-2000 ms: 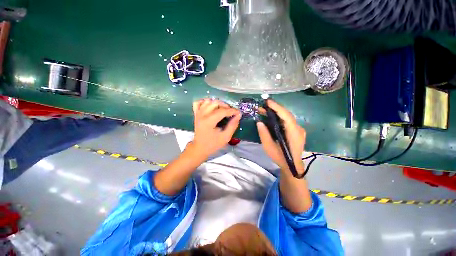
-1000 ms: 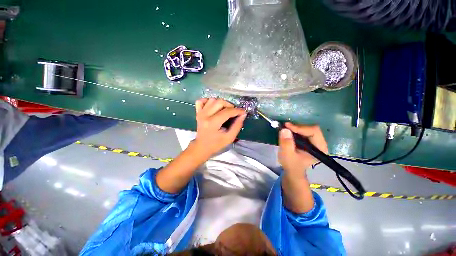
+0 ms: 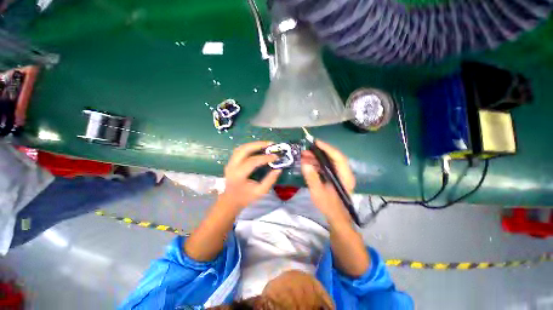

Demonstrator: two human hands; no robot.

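My left hand holds a small rounded-square silver housing frame by its left side, just below the grey hood. My right hand holds the black soldering iron, its tip pointing up and left toward the hood rim. The right fingertips are also at a small dark and silver assembly beside the frame; whether they grip it is unclear. Two more frames lie together on the green mat. A thin solder wire runs from the spool toward my left hand.
The translucent fume hood stands over the work, with a ribbed grey duct behind. A tin of silvery shavings, a thin metal rod and a blue soldering station are right. Another person's blue sleeve is left.
The left hand now holds a silver frame, and the cluster on the mat is smaller. The iron's tip has swung away from the work, up toward the hood. The camera view has shifted.
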